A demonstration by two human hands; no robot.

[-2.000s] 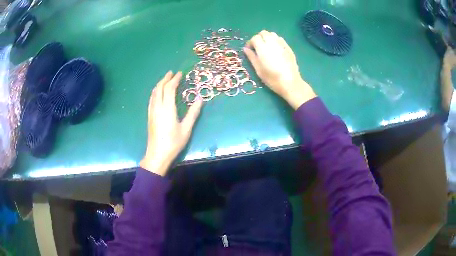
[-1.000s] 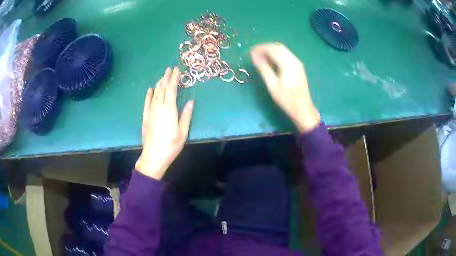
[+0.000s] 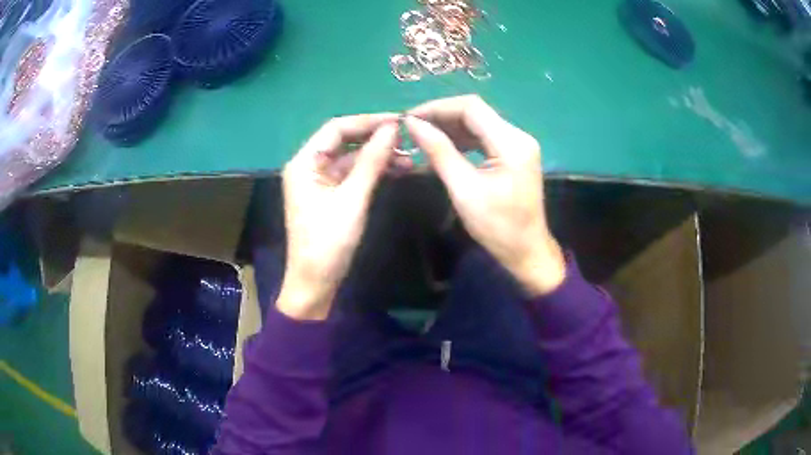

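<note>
My left hand [image 3: 333,182] and my right hand [image 3: 489,173] meet at the fingertips over the bench's front edge. Between them they pinch a small thin ring [image 3: 405,151], mostly hidden by the fingers; its lower curve shows as a light arc. A loose pile of copper-coloured rings [image 3: 437,40] lies on the green bench [image 3: 338,67] beyond my hands. A dark fan grille [image 3: 656,31] with a small ring at its centre lies at the upper right. Stacked dark grilles [image 3: 222,35] stand at the upper left, with another stack [image 3: 133,84] beside them.
A clear plastic bag with pinkish-copper contents [image 3: 53,98] lies at the left end of the bench. Below left is an open carton [image 3: 92,342] with rows of dark grilles [image 3: 182,347]. An open cardboard box [image 3: 751,329] stands below right. Clear film [image 3: 725,124] lies on the bench at right.
Both hands have moved from beside the ring pile to the bench's front edge and come together, now with a small ring between the fingertips. The view has shifted, so the pile shows higher up.
</note>
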